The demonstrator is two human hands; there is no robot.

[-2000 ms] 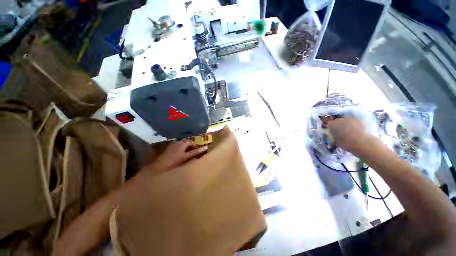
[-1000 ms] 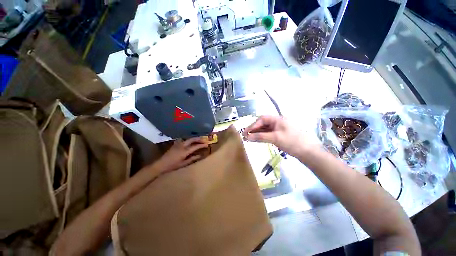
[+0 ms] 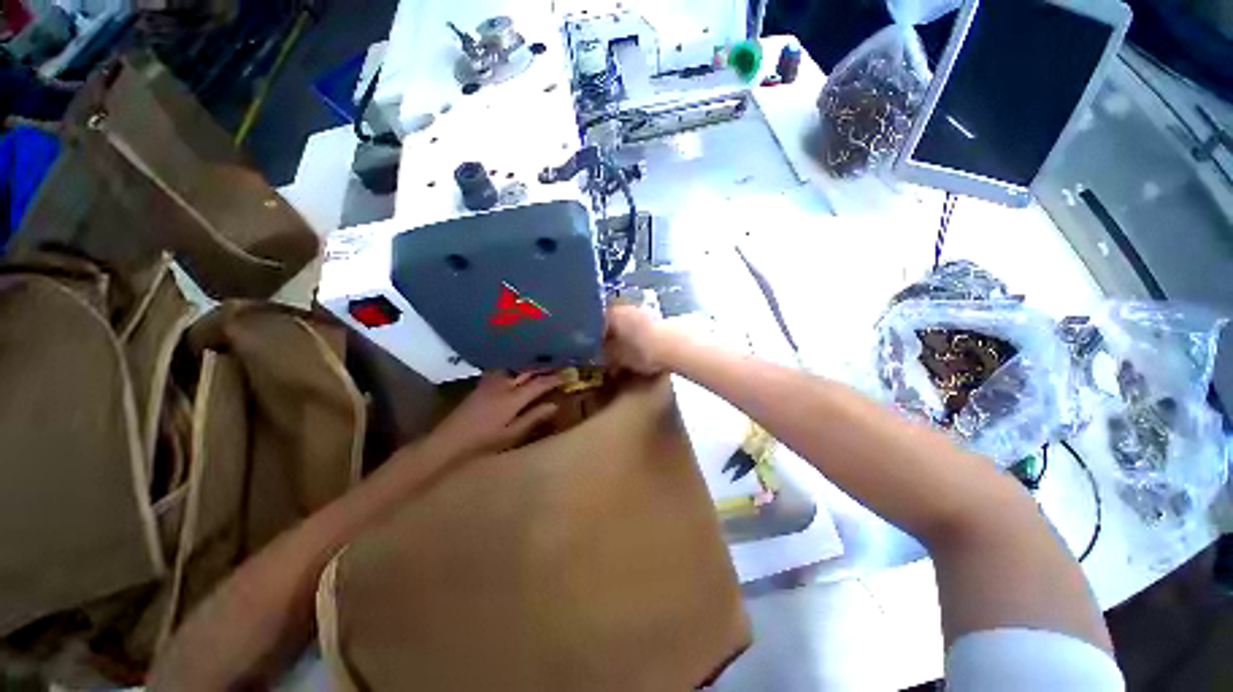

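Note:
The large brown bag [image 3: 541,554] lies in front of the sewing machine, its upper edge under the head. The machine head [image 3: 500,287] has a dark grey cover with a red logo. A small yellow clamp [image 3: 582,379] shows below it. My left hand [image 3: 503,410] lies on the bag's upper edge, left of the clamp, fingers stretched towards it. My right hand [image 3: 633,341] is at the head's right side, just above the bag's corner, its fingertips partly hidden behind the cover. Whether it holds something cannot be seen.
Brown bags [image 3: 81,433] are piled at left. Snips [image 3: 744,462] lie right of the bag. An open plastic bag of dark bronze pieces [image 3: 963,368] and a second plastic bag [image 3: 1147,419] lie at right. A screen [image 3: 1014,95] and a tied bag [image 3: 868,115] stand behind.
My right hand has gone from the open hardware bag leftward to the machine head beside the clamp. My left hand has stayed on the bag's edge. The view has shifted slightly.

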